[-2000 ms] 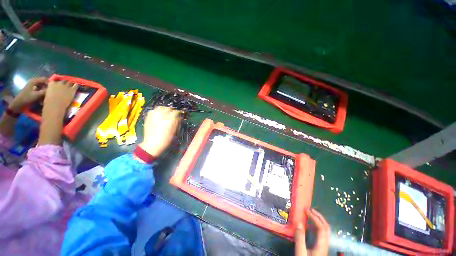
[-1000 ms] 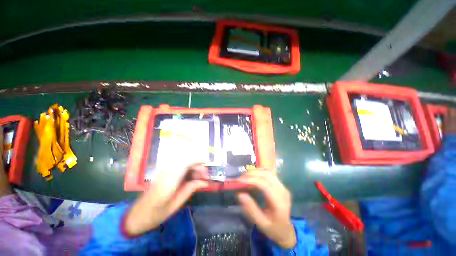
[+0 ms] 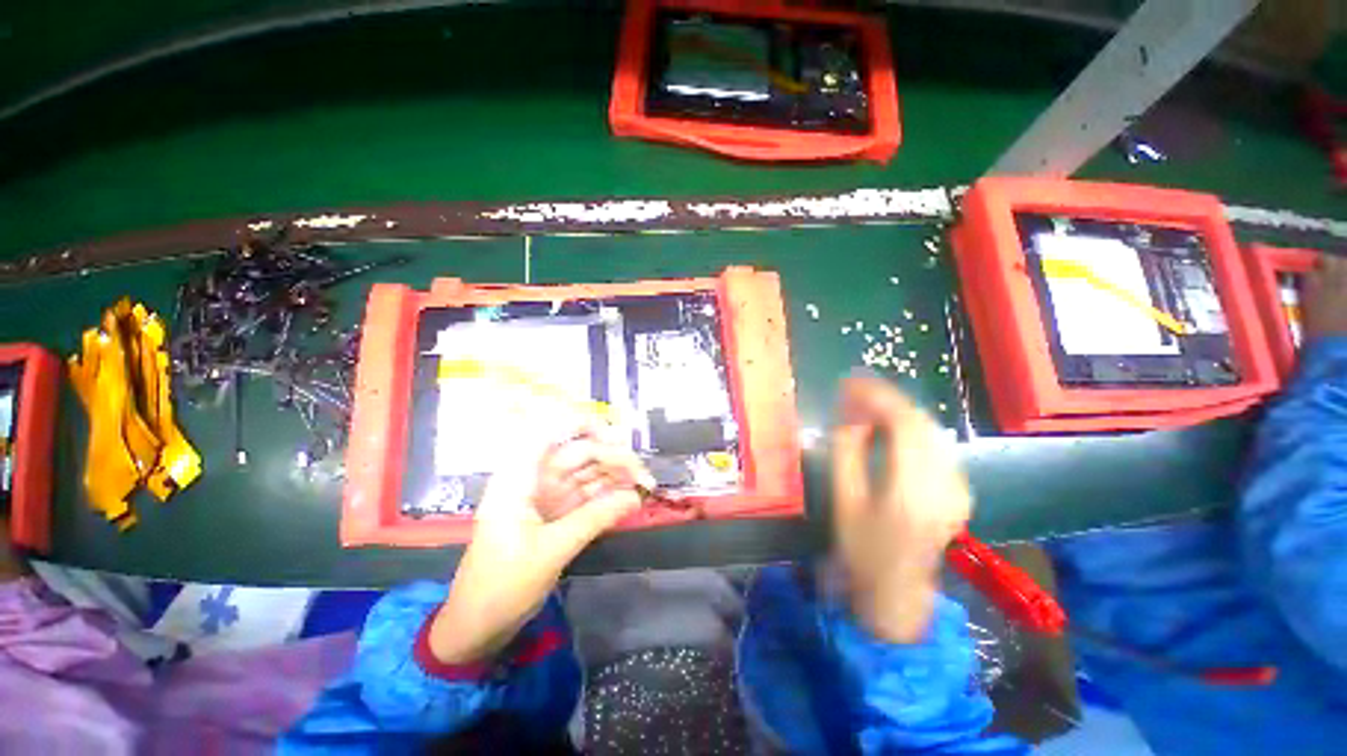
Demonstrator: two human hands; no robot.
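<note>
An open tablet unit lies in a red foam tray in front of me, with a glaring white battery and an orange flex cable across it. My left hand, with a dark red wrist band, is over the tray's lower edge. Its fingertips pinch a small dark wired part near the unit's lower right. My right hand is blurred, right of the tray over the bench edge; whether it holds anything cannot be told. Tiny cream scraps lie just beyond it.
A tangled black lead pile and orange flex cables lie left. Other trayed tablets are on the belt and at right. A red tool is at the bench edge. Coworkers' sleeves show left and right.
My hands were together over the tray's lower edge; my right hand has moved right, away from my left. The view has shifted slightly. Earlier, my left hand was at the black pile.
</note>
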